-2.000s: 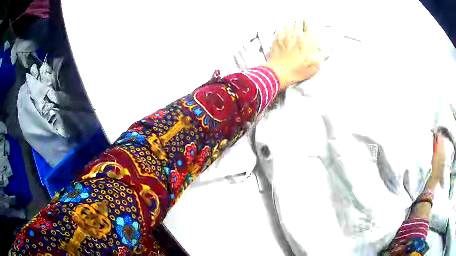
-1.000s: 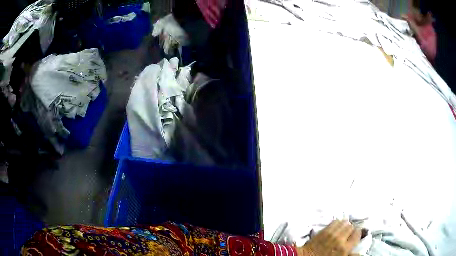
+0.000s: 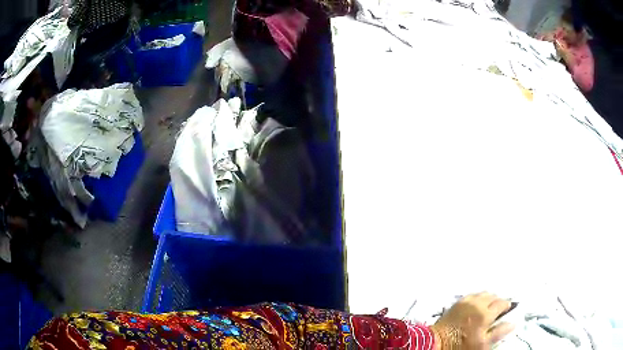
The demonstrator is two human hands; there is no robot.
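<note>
A pale, overexposed garment (image 3: pixel 557 331) lies at the lower right of the white table, cut off by the bottom edge. My left hand (image 3: pixel 475 320) is on the garment, reaching in from the left in a patterned sleeve with a striped cuff. Its fingers are bent, and a small dark spot shows by the fingertips. Glare hides whether the fingers grip the cloth. My right hand is out of the picture.
White table (image 3: pixel 471 184) edge runs down the middle. Left of it stand a blue crate (image 3: pixel 253 273) and another heaped with pale garments (image 3: pixel 205 178). More blue crates and pale cloth lie further left. A person's pink sleeve (image 3: pixel 579 61) shows at upper right.
The view has swung from the garment towards the crates and the table's left edge. My right hand has left the picture. Since the last earlier frame, my left hand sits slightly further right and higher.
</note>
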